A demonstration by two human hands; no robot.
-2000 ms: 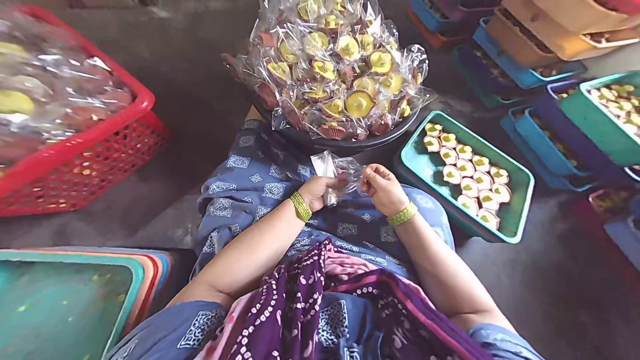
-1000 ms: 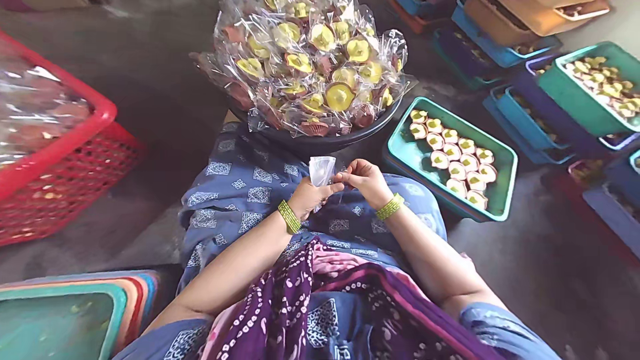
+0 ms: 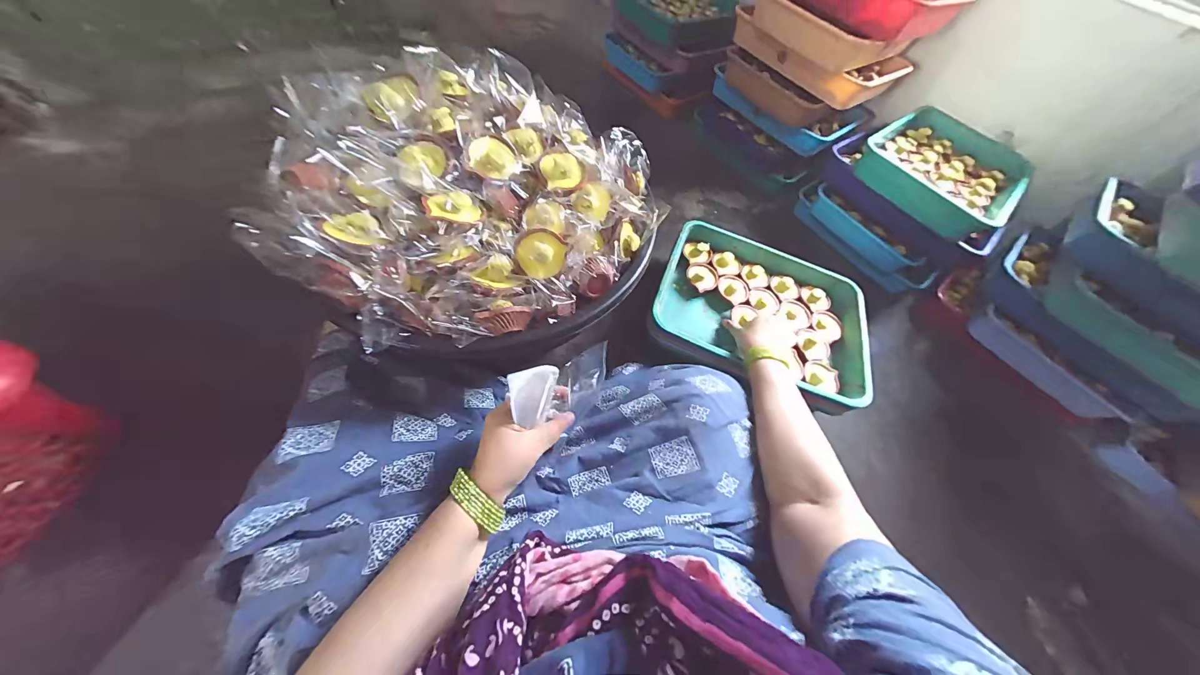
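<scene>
My left hand (image 3: 525,436) holds clear plastic bags (image 3: 586,375) and a folded white piece (image 3: 532,396) above my lap. Over the green plastic tray (image 3: 698,323), my right hand (image 3: 767,336) reaches down, its fingers at one of the small cups with yellow filling (image 3: 761,302); whether they grip it cannot be told. The cups stand in rows in the tray, with bare tray floor at its near left. A round black tub (image 3: 562,328) beyond my left hand is heaped with yellow-filled cups in clear wrappers (image 3: 492,157).
Stacked plastic trays (image 3: 937,211) of small yellow-topped pieces stand at the right, and more stacks (image 3: 816,56) at the back by the wall. A red basket (image 3: 47,450) is at the far left. Blue patterned cloth (image 3: 600,478) covers my lap.
My right hand has left my left hand and moved right to the green tray. My left hand still holds the white piece. The view has shifted.
</scene>
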